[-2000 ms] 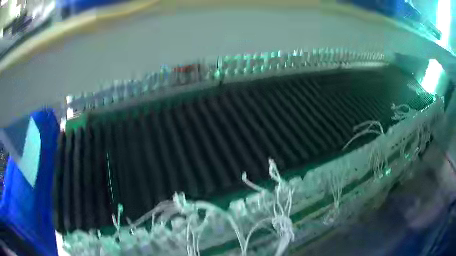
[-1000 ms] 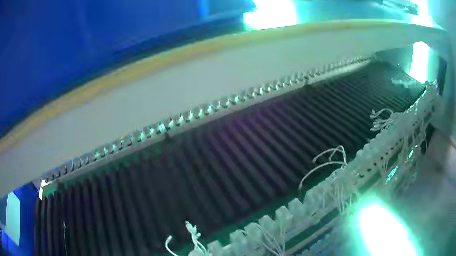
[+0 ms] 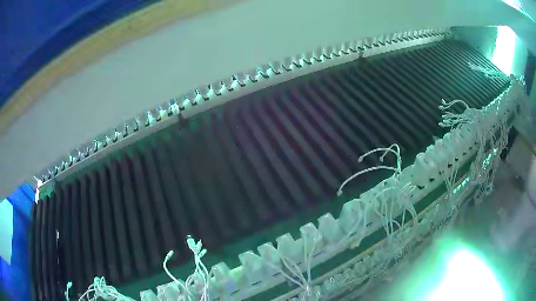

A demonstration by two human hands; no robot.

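Observation:
Neither of my hands is in the picture. A long dark slotted rack shelf [image 3: 235, 159] with parallel grooves lies in front of me, green along its near edge. White chargers [image 3: 311, 232] stand in a row along the near edge. White charging cables [image 3: 197, 258] loop up from the edge, and some ends rest over the grooves. Another row of small white blocks [image 3: 223, 88] runs along the far edge. I cannot make out a separate device on the shelf.
A wide pale grey rack panel [image 3: 235, 35] with a yellowish edge crosses above the shelf. Blue surfaces [image 3: 59, 29] show at the upper left, and a blue bin [image 3: 20, 235] with a pale patch stands at the left. Bright glare covers the lower right.
The view has shifted over the shelf. Against two seconds ago, more of its right part shows. Since one second ago the shelf sits higher in view, and less blue shows above.

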